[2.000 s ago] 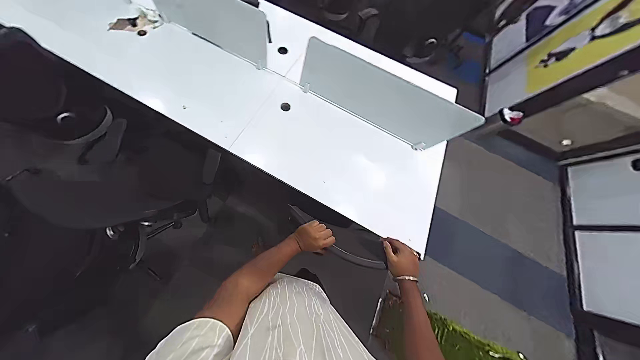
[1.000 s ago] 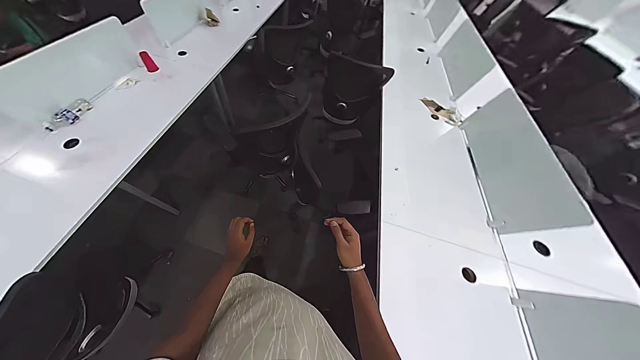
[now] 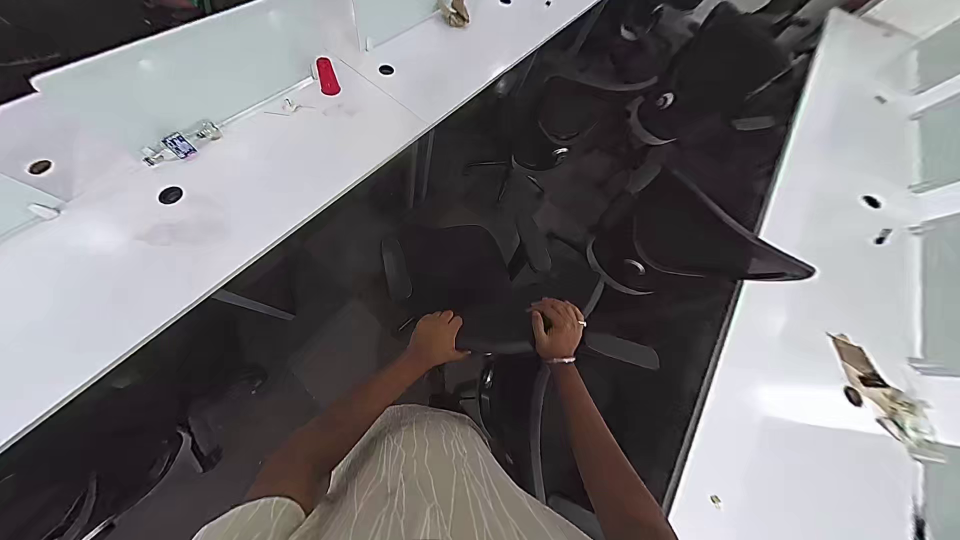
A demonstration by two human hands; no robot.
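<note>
A black office chair [image 3: 457, 274] stands in the aisle before me, its top edge toward my body. My left hand [image 3: 437, 340] is at the left end of that near edge, fingers curled over it with the thumb toward the middle. At its right end my right hand [image 3: 557, 328] is closed on the edge, with a ring on one finger and a bracelet on the wrist. The chair's armrests stick out at both sides. Its lower part is dark and partly hidden behind my striped shirt.
Long white desks with frosted dividers run along both sides. On the left desk [image 3: 300, 176] lie a red cone-shaped thing [image 3: 327, 76] and a clear bottle-like thing [image 3: 180, 145]. Torn brown scraps [image 3: 881, 390] lie on the right desk [image 3: 787, 330]. Several black chairs [image 3: 690, 232] crowd the aisle ahead.
The view has turned from the desk end to the aisle. One second ago both hands were apart over the aisle with nothing plainly held; now they are on the chair's edge.
</note>
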